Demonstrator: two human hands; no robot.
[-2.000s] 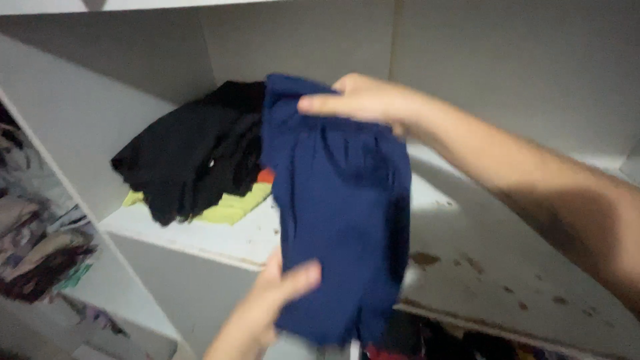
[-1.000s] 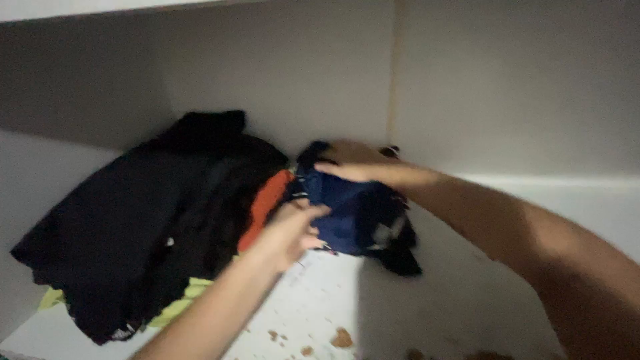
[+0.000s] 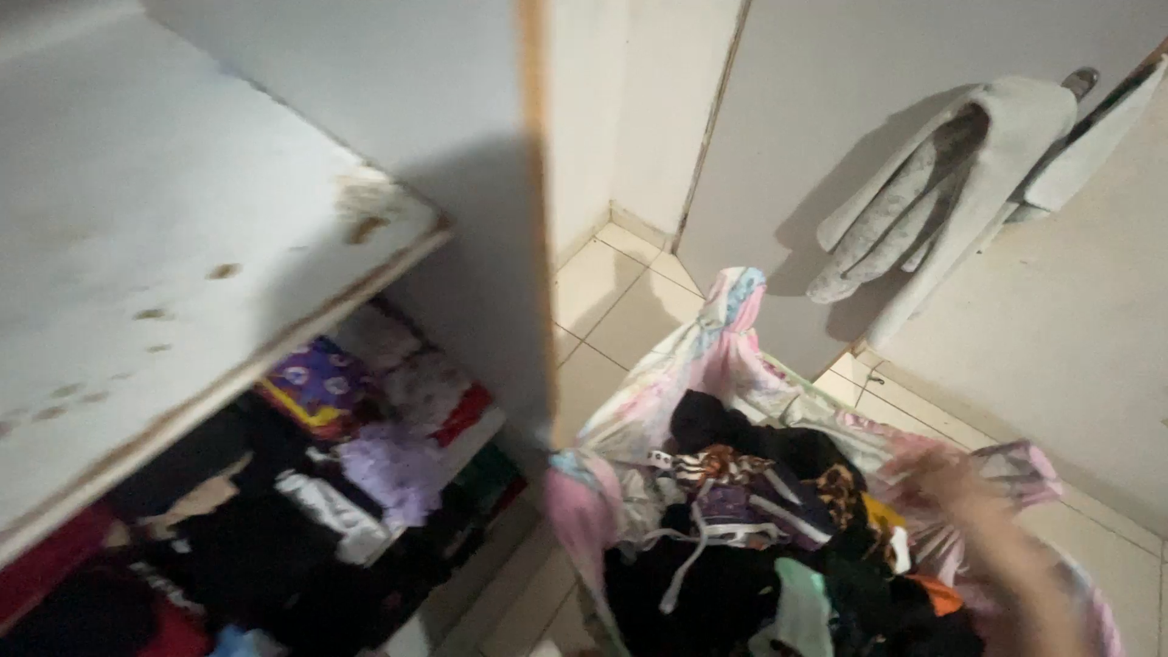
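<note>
My right hand (image 3: 940,474), blurred by motion, is over the right side of a pink, white and blue cloth bundle (image 3: 730,356) with knotted corners. It seems to hold nothing, though its fingers are too blurred to tell. Inside the cloth lies a heap of clothes (image 3: 730,511): black pieces, a purple piece with white drawstrings, leopard print, orange and pale green ones. My left hand is out of view, apart from a possible bit of skin at the bottom edge. The navy garment cannot be made out.
A worn white cabinet shelf (image 3: 210,210) with brown stains juts in at the left. Under it, folded and loose clothes (image 3: 301,474) fill a lower shelf. A grey towel (image 3: 949,201) hangs at the upper right. Pale floor tiles (image 3: 611,310) show behind the bundle.
The view has swung far from the upper shelf to the cloth bundle on the floor. Both hands were at the navy garment on the shelf; my right hand is now away from it, over the bundle.
</note>
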